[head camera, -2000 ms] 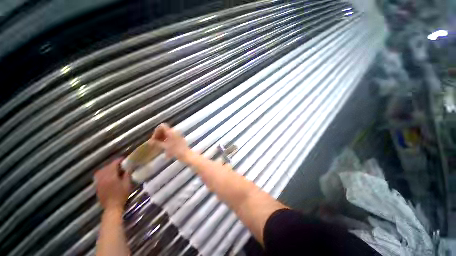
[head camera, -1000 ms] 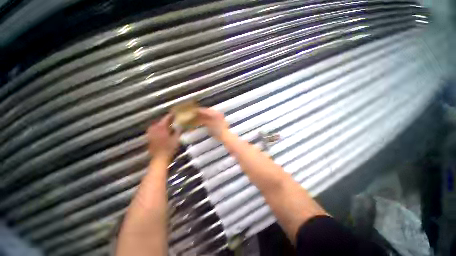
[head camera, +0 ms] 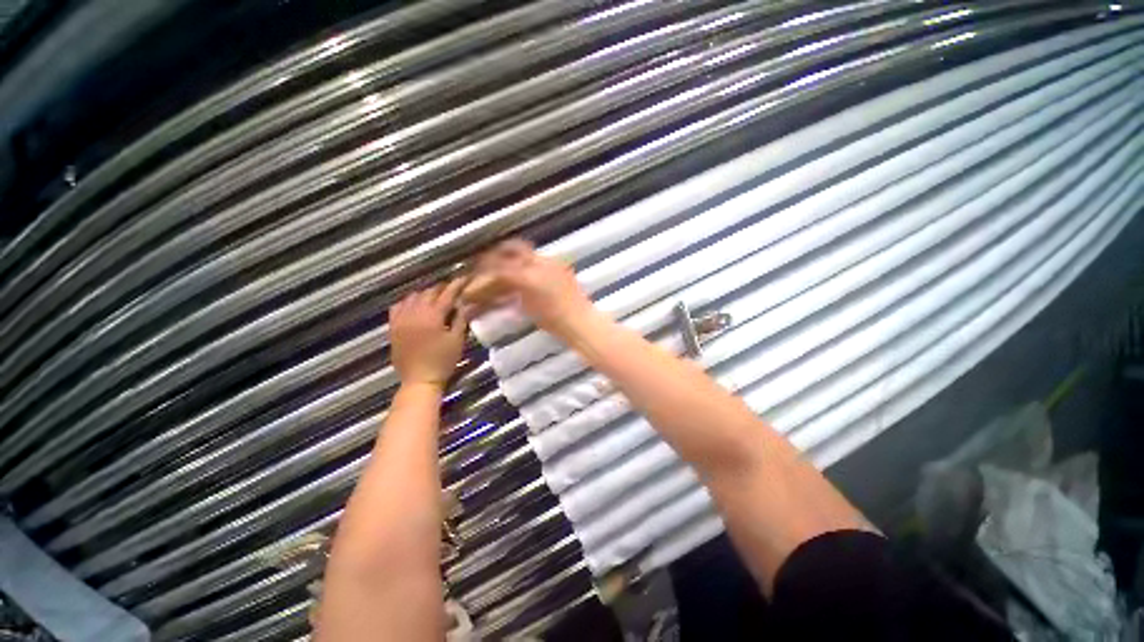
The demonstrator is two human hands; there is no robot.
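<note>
White fabric lies ribbed over the lower-right metal tubes, its wavy cut edge crossing them near the centre. My right hand is at the fabric's upper left corner, blurred, with its fingers closed over a small tan pad that is mostly hidden. My left hand is just left of the corner, fingertips at the pad's left end; its grip is partly hidden. A silver metal clip stands on the fabric, right of my right forearm.
Bare shiny metal tubes run across the upper and left side. Small tan and metal pieces lie on tubes beside my left forearm. Another small clip is at the fabric's bottom corner. Crumpled pale plastic or cloth is at lower right.
The view has turned and shifted along the tubes. My hands have come closer together at the fabric corner, and the tan pad, clearly visible between them before, is now mostly covered.
</note>
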